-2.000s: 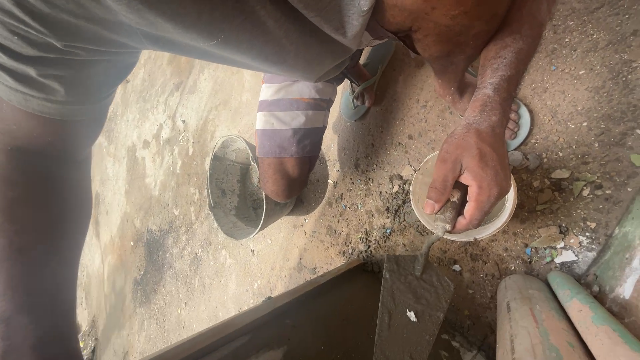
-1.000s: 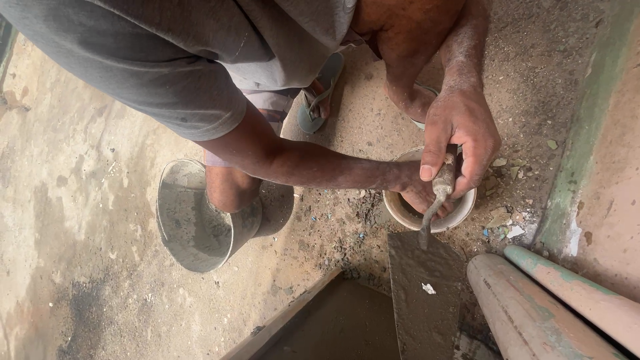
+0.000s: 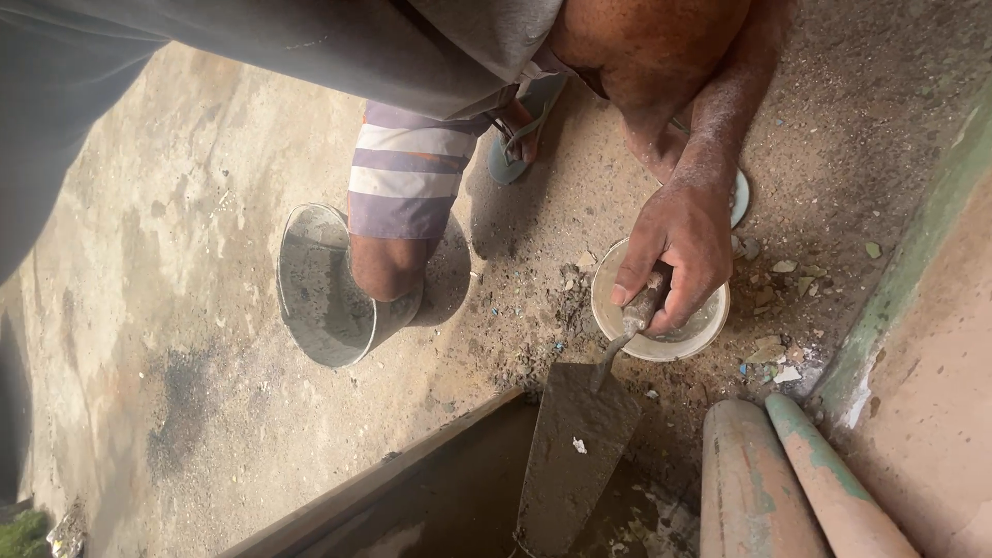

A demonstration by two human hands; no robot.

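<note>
My left hand (image 3: 682, 256) grips the handle of a brick trowel (image 3: 577, 457) with thumb and fingers. The hand is over a small whitish round tub (image 3: 717, 310), partly hiding its inside. The trowel's blade is coated with dark wet material, bears a small white chip and extends over a dark trough-like recess (image 3: 403, 473) with a raised edge. My right hand is out of view; part of its arm, blurred, shows at the left. A larger grey bucket (image 3: 325, 310) is tilted beside my bare knee, with greyish residue inside.
Two worn round poles (image 3: 756, 480) with peeling paint lie at the lower right, beside a pinkish surface with a green painted border (image 3: 907, 294). Crumbs and paint flakes (image 3: 767, 353) litter the rough concrete floor near the tub. My feet wear flip-flops (image 3: 508, 159).
My right hand, at the small tub one second ago, has moved out of view to the left. The trowel stays in my left hand.
</note>
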